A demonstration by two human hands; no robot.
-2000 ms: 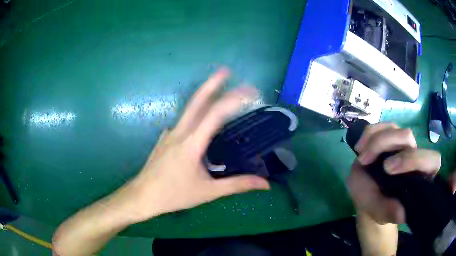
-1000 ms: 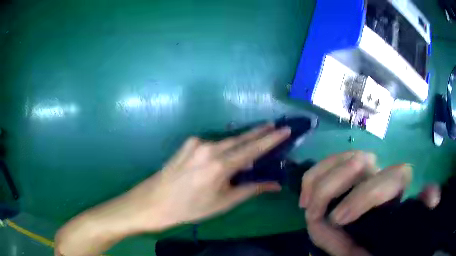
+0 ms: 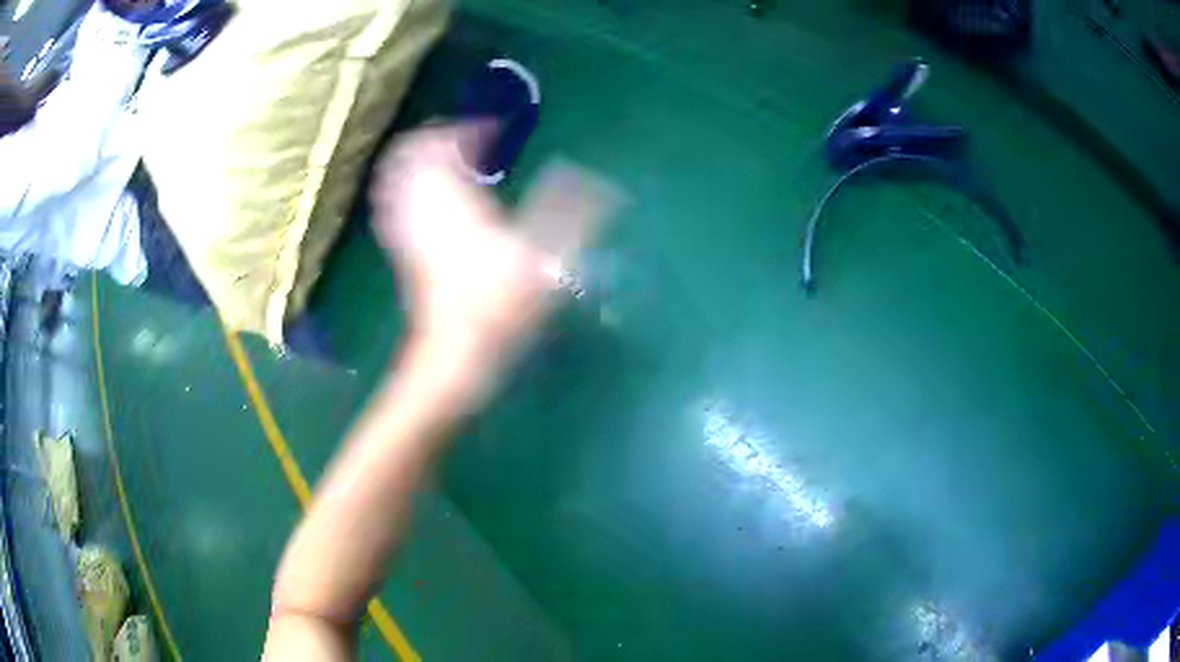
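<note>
My left hand (image 3: 466,265) is blurred and reaches to the far left part of the green table (image 3: 673,323). Its fingers and thumb look spread. A dark navy oval part (image 3: 509,114) with a pale crescent edge lies just beyond the hand. The fingers overlap its lower left side; whether they touch it is hard to tell. A second dark part (image 3: 899,140) with a thin bowed strip lies farther right on the table. My right hand and the screwdriver are not in view.
A yellow woven sack (image 3: 265,162) stands at the table's left end. A person's pale clothing (image 3: 78,162) shows beyond it. The blue corner of the screw feeder (image 3: 1123,601) is at the lower right. Yellow floor lines (image 3: 272,433) run at the left.
The view has swung left. My left hand has left the dark workpiece it covered and is now spread by the oval part. My right hand has gone out of view.
</note>
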